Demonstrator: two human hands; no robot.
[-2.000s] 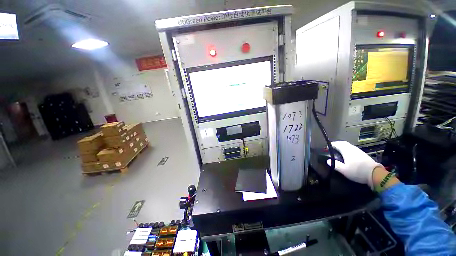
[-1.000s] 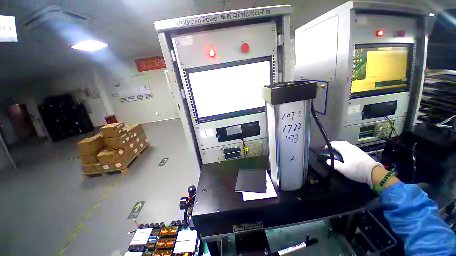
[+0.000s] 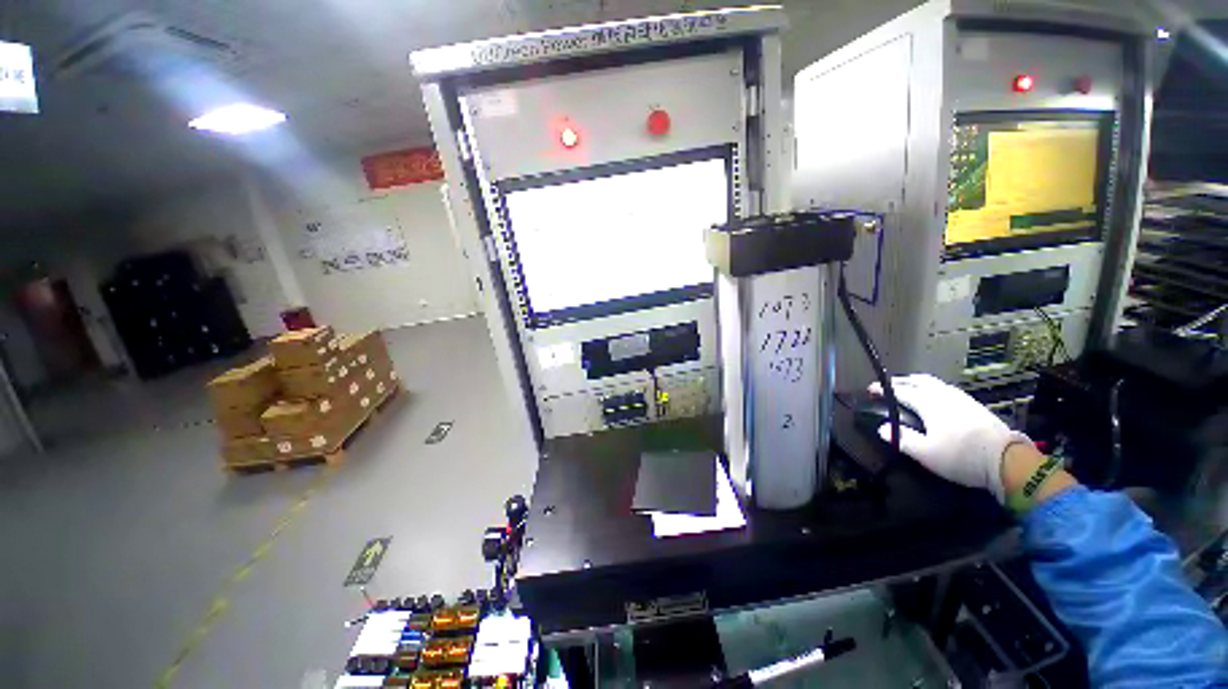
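My right hand (image 3: 947, 433), in a white glove with a blue sleeve, rests over a small dark rounded object (image 3: 892, 415) on the black top of the test fixture (image 3: 606, 540), right of the press cylinder (image 3: 785, 384). The object looks like a computer mouse; the fingers are curled on it. A power supply board (image 3: 438, 649) with white blocks and orange-copper parts shows at the bottom edge, left of the fixture. A marker pen (image 3: 795, 664) lies on the fixture's lower part. My left hand is not in view.
Two grey test cabinets stand behind: the left one has a white monitor (image 3: 621, 240), the right one a yellow monitor (image 3: 1030, 185). A dark pad (image 3: 676, 483) and white paper lie on the fixture top. Cartons (image 3: 290, 400) stand on a pallet at left. Racks are at far right.
The faint text in the middle of the left monitor, seen two seconds ago, is gone. The view has shifted very slightly. My right hand stays on the dark object.
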